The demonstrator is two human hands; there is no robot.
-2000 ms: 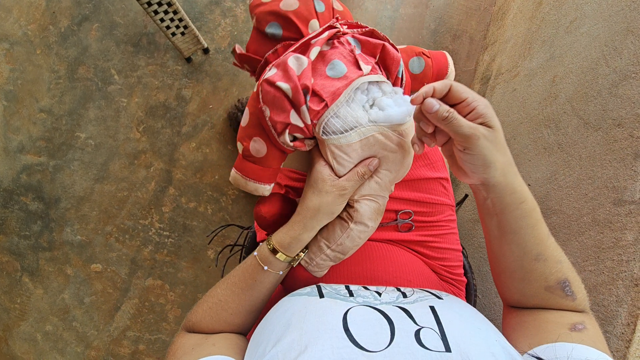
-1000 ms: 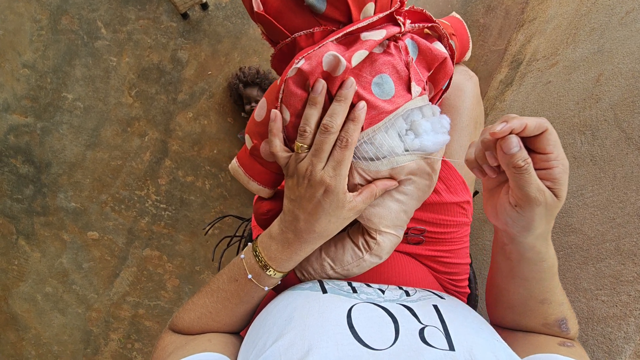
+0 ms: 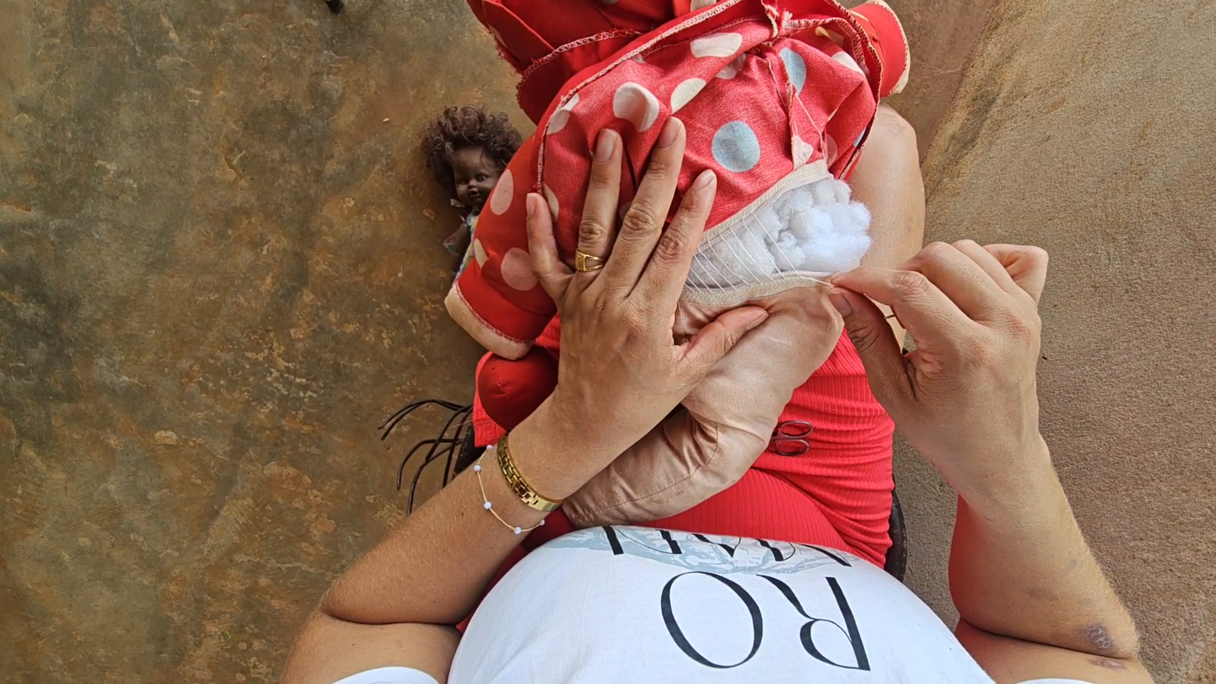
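Observation:
A stuffed cloth doll in a red polka-dot dress [image 3: 617,114] lies across my lap, its beige fabric body [image 3: 750,380] nearest me. White fiber stuffing [image 3: 822,228] shows in an open seam laced with several strands of thread [image 3: 736,256]. My left hand [image 3: 632,285] lies spread over the dress and the seam's left end, its thumb on the beige fabric. At the seam's right end, my right hand [image 3: 950,332] pinches the thread between thumb and forefinger; a thin dark needle-like piece shows partly behind the fingers.
Small scissors [image 3: 790,438] rest on the red ribbed skirt [image 3: 836,484] over my lap. A small curly-haired doll [image 3: 472,171] is on the stained floor [image 3: 237,285] at the left. Thin dark cords [image 3: 432,442] stick out beside my left forearm.
My left hand has gone from gripping the beige body to lying flat over dress and seam. My right hand moved out to the right, then back to the seam's edge.

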